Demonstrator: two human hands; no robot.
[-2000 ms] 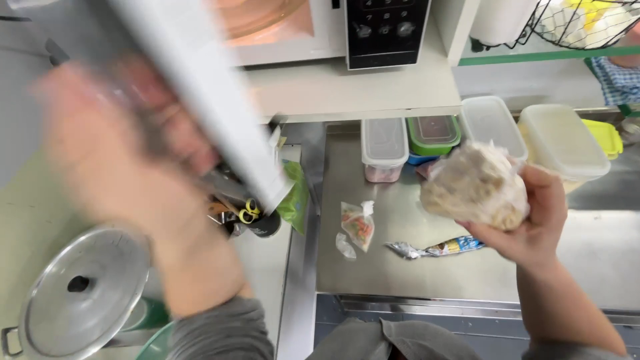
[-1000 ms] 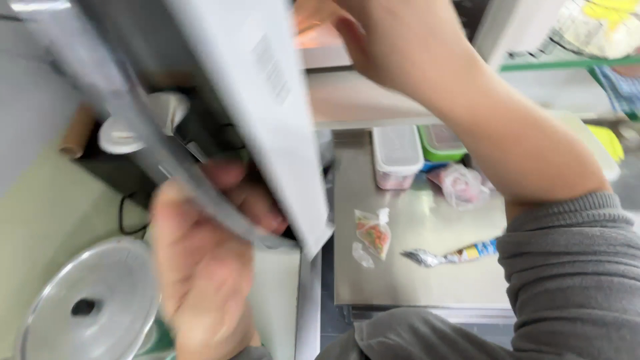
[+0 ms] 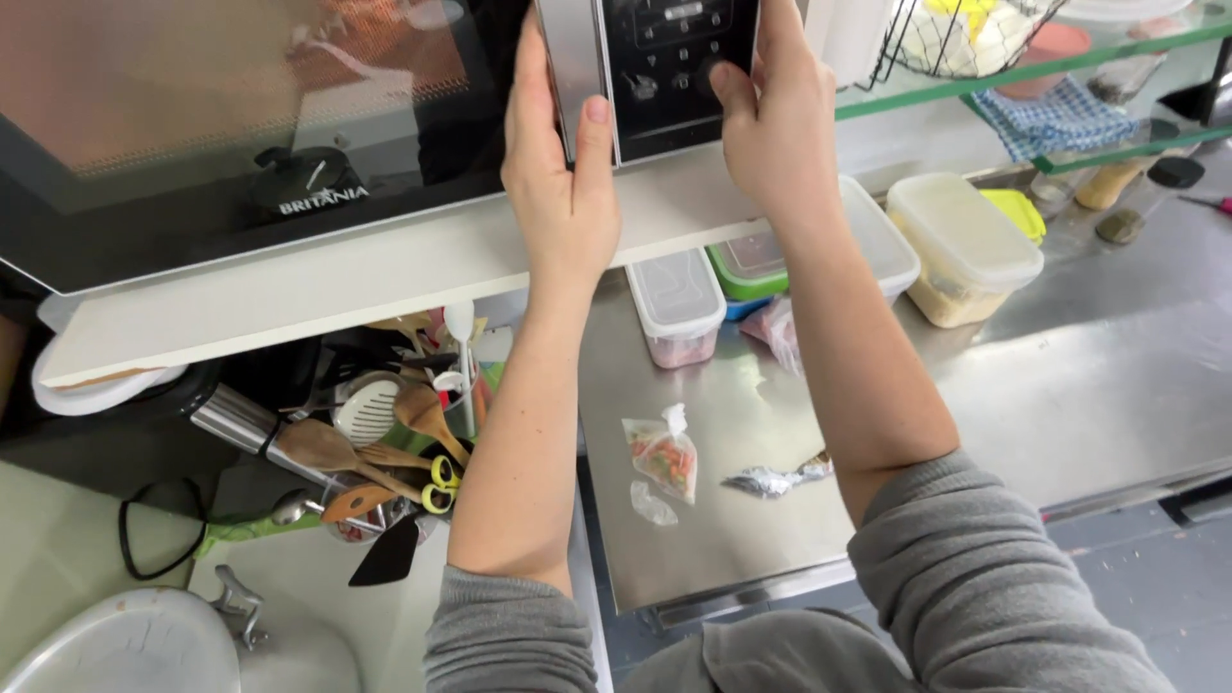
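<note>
The microwave oven's dark glass door (image 3: 221,115) is closed, with a reflection across it. My left hand (image 3: 568,173) grips the silver door handle (image 3: 577,72), its thumb on the front and its fingers along the left side. My right hand (image 3: 780,115) rests at the right edge of the black control panel (image 3: 679,87), its thumb over the panel's lower right part. No bag shows in either hand. On the steel counter below lie a small plastic bag of chopped vegetables (image 3: 664,457) and a crumpled foil wrapper (image 3: 775,476).
A white shelf (image 3: 289,303) bears the microwave. Lidded plastic containers (image 3: 679,308) line the counter's back. Below left stand wooden spoons (image 3: 322,448) and other utensils, with a metal pot lid (image 3: 130,645) nearby. Glass shelves (image 3: 1136,144) hold a wire basket and checked cloth at upper right.
The microwave door, open one second ago, is now closed. My right hand, which held a wrapped pale lump two seconds ago, is now empty at the control panel.
</note>
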